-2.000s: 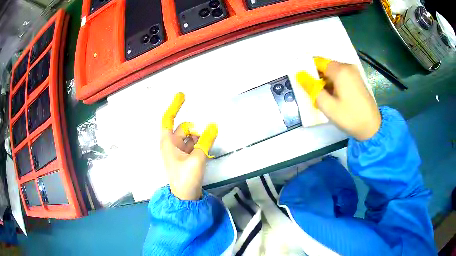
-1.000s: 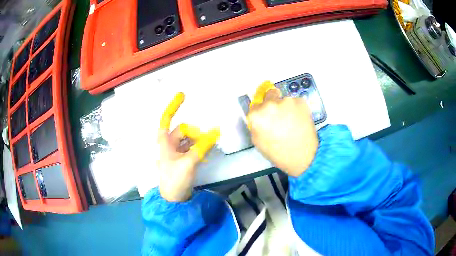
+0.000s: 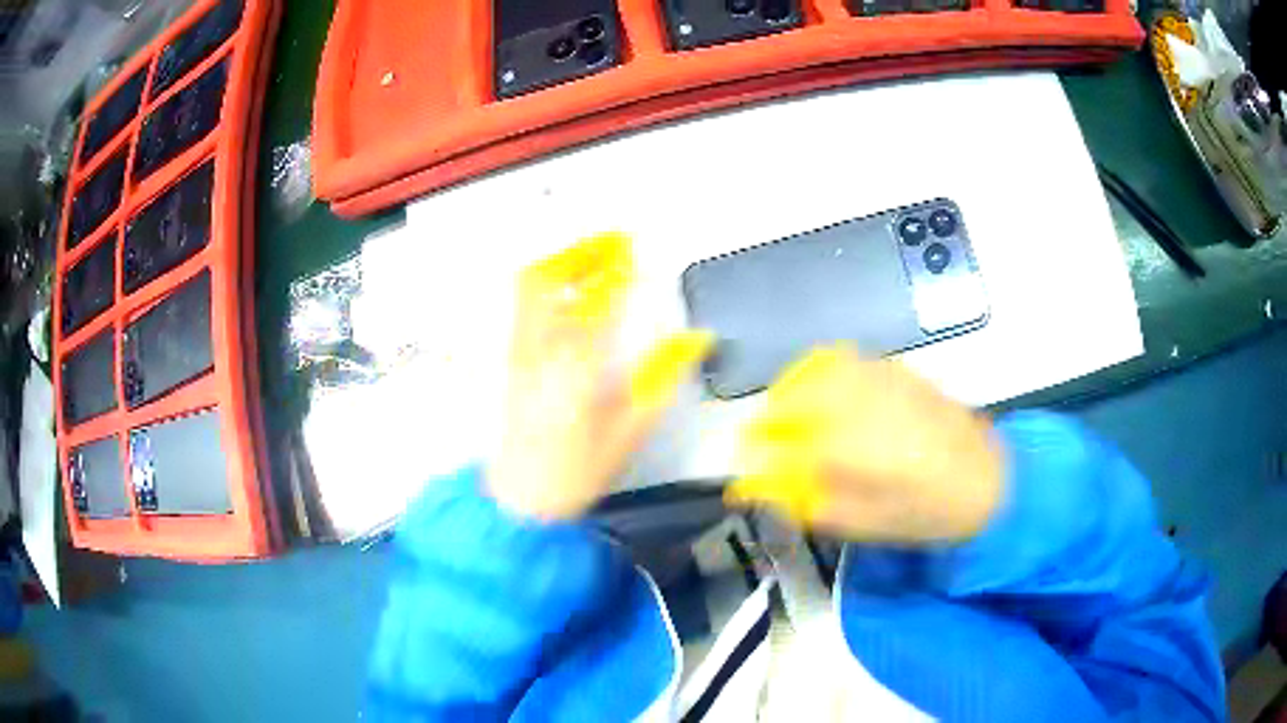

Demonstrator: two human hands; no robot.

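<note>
A dark grey phone or phone back cover [image 3: 819, 290] lies face down on the white work mat [image 3: 974, 141], its round camera lenses at the right end. My left hand [image 3: 579, 381], with yellow finger cots, is blurred just left of the phone, a fingertip by its lower left corner. My right hand [image 3: 875, 452], also with yellow cots, is blurred below the phone, its fingers bent together at the mat's front edge. I cannot tell whether either hand holds a thin film or wipe.
A red-orange foam tray [image 3: 409, 127] with dark phone backs stands behind the mat. Another foam tray [image 3: 247, 325] is at the left. Crinkled clear plastic [image 3: 328, 318] lies between. A thin black stick [image 3: 1150, 219] and a dish [image 3: 1200, 134] with bottles are at the right.
My right hand has moved off the phone, down towards me, uncovering the dark back. My left hand has come nearer the phone's left end. The view has shifted, so the bench sits further right.
</note>
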